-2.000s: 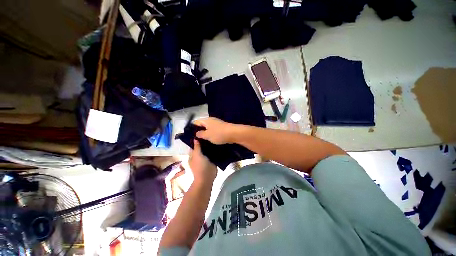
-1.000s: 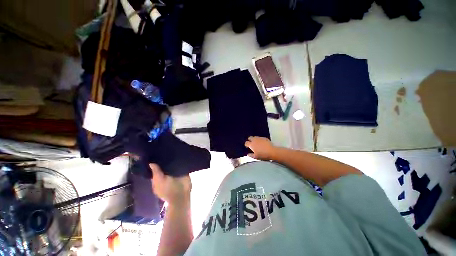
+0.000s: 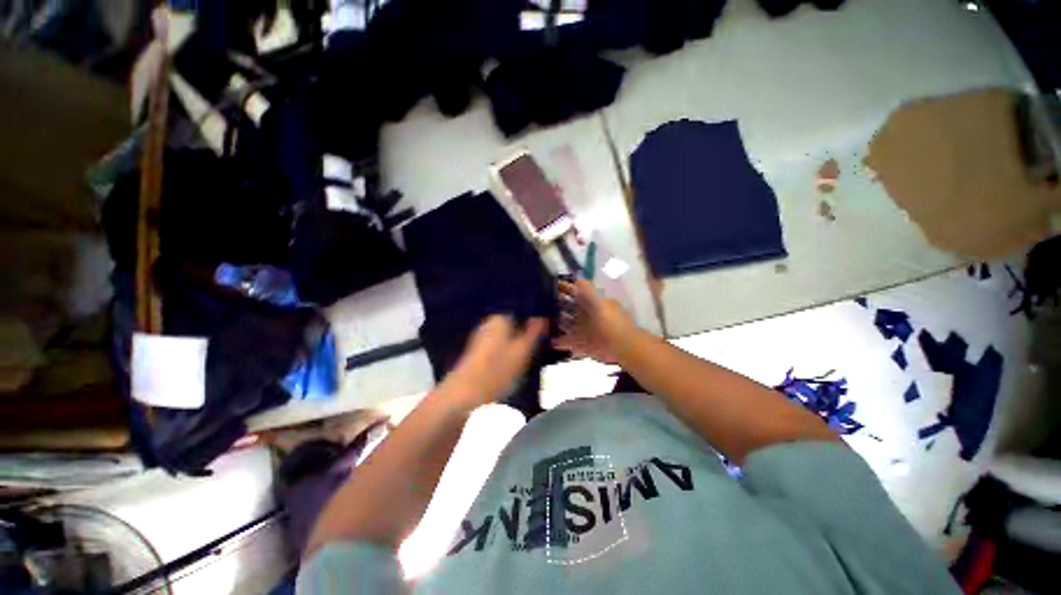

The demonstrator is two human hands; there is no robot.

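Note:
A dark fabric stack [image 3: 471, 262] lies on the pale table in front of me. A dark tie strip [image 3: 384, 355] sticks out from its left side. My left hand [image 3: 503, 358] is blurred over the lower part of the stack, fingers apart, with no separate piece seen in it. My right hand [image 3: 591, 320] is at the stack's lower right edge; its fingertips are against dark cloth, and whether they grip it is unclear. A second navy stack [image 3: 704, 198] lies flat to the right, across the table joint.
A phone [image 3: 532, 198], a green-handled tool [image 3: 589, 260] and a small white piece [image 3: 616, 267] lie right of the stack. Dark bundles [image 3: 553, 87] line the far side. A dark bag with a white sheet [image 3: 169, 370] and a bottle [image 3: 258, 282] are at left.
The dark cloth my left hand held out at the left is no longer separate. My left hand has moved right onto the stack; my right hand has moved up its edge. The view has shifted right.

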